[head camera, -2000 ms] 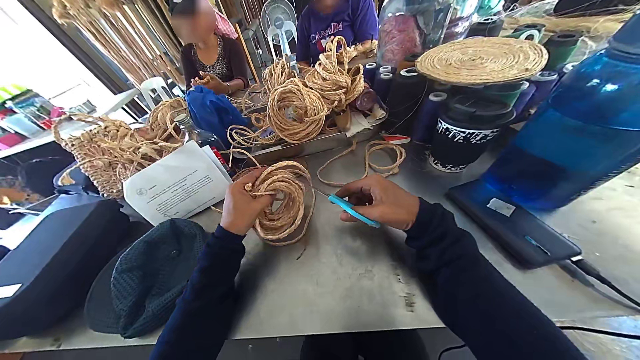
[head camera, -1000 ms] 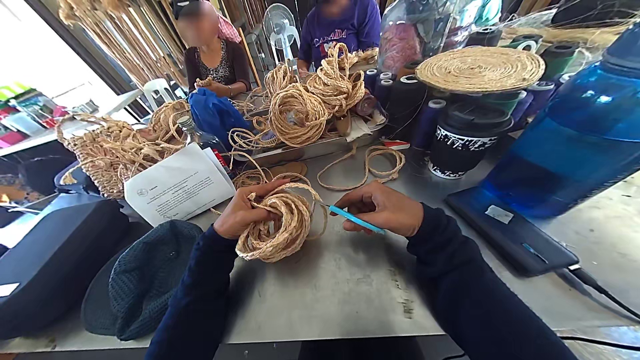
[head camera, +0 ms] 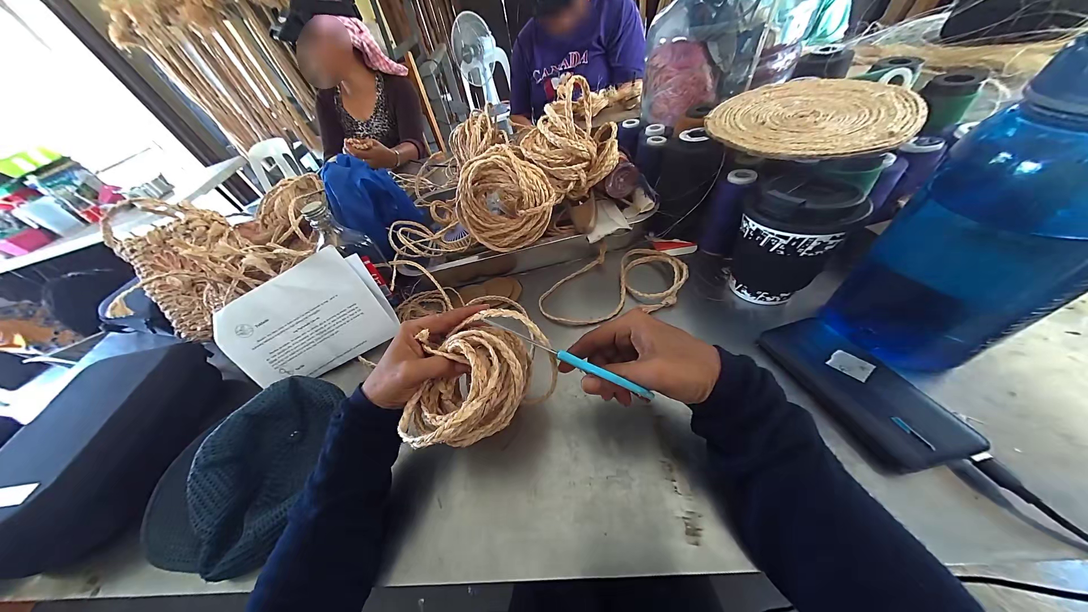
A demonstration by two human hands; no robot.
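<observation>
My left hand point(head camera: 421, 359) grips a coil of braided natural-fibre rope point(head camera: 480, 387) above the metal tabletop. In my right hand point(head camera: 650, 357) is a thin tool with a light-blue handle point(head camera: 605, 376); its slim metal shaft points left to the upper strands of the coil. Whether the tip goes into the rope or only touches it, I cannot tell. A loose loop of rope hangs at the coil's right side, just under the shaft. Behind my hands a length of braided rope point(head camera: 625, 289) lies curled on the table, and more rope coils point(head camera: 507, 197) are heaped in a tray.
A dark cap point(head camera: 263, 476), a black case point(head camera: 93, 433) and a printed sheet point(head camera: 306, 319) are at left. On the right stand a lidded cup point(head camera: 769, 246), a power bank point(head camera: 875, 391) with a cable and a large blue bottle point(head camera: 969, 229). Two people sit across the table.
Since two seconds ago, my left hand has turned the coil. The blue-handled tool, which was apart from the coil, now has its shaft at the coil's upper strands.
</observation>
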